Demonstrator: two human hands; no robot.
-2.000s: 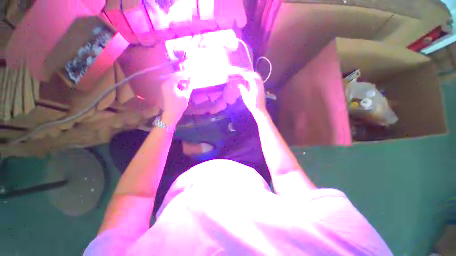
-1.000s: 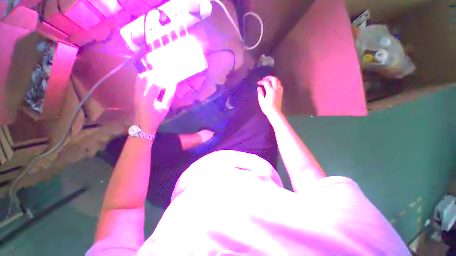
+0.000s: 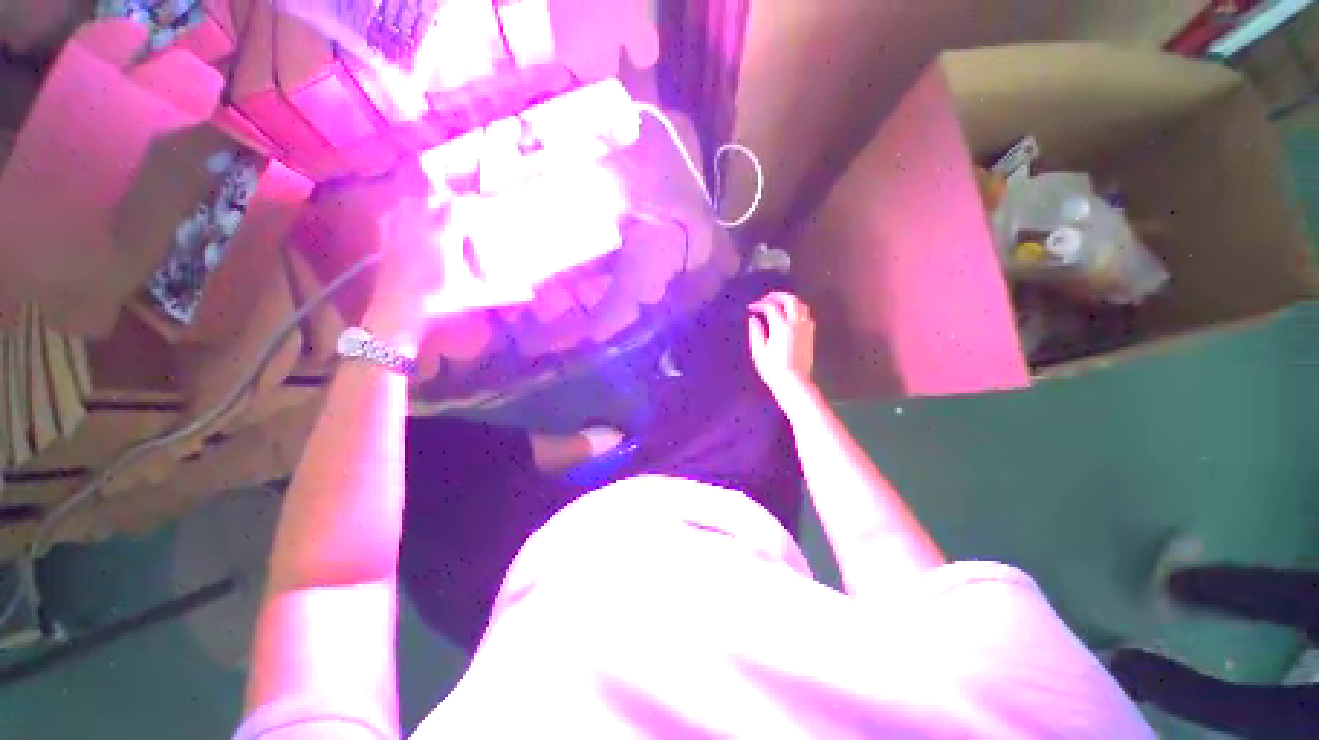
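Observation:
Pink-white glare covers the lit light modules and the box under them (image 3: 538,231) at the upper middle. A white power strip (image 3: 579,123) lies just behind them, with a dark plug on it. My left hand (image 3: 412,257), with a watch on the wrist, is at the left end of the lit area. Its fingers are washed out by glare, so its grip is hidden. My right hand (image 3: 783,336) is over my dark-clothed thigh, right of the work, with fingers curled; I cannot tell whether it holds anything.
A small open carton of loose modules (image 3: 206,239) is at the left. A grey cable (image 3: 217,409) crosses the small cartons. A white cord (image 3: 739,185) loops right of the strip. A large open carton (image 3: 926,260) at the right holds a clear bag. Another person's legs (image 3: 1230,593) are at lower right.
My right hand has left the lit area and rests over my thigh. My left hand has moved to the left end of the lit area. The view has shifted.

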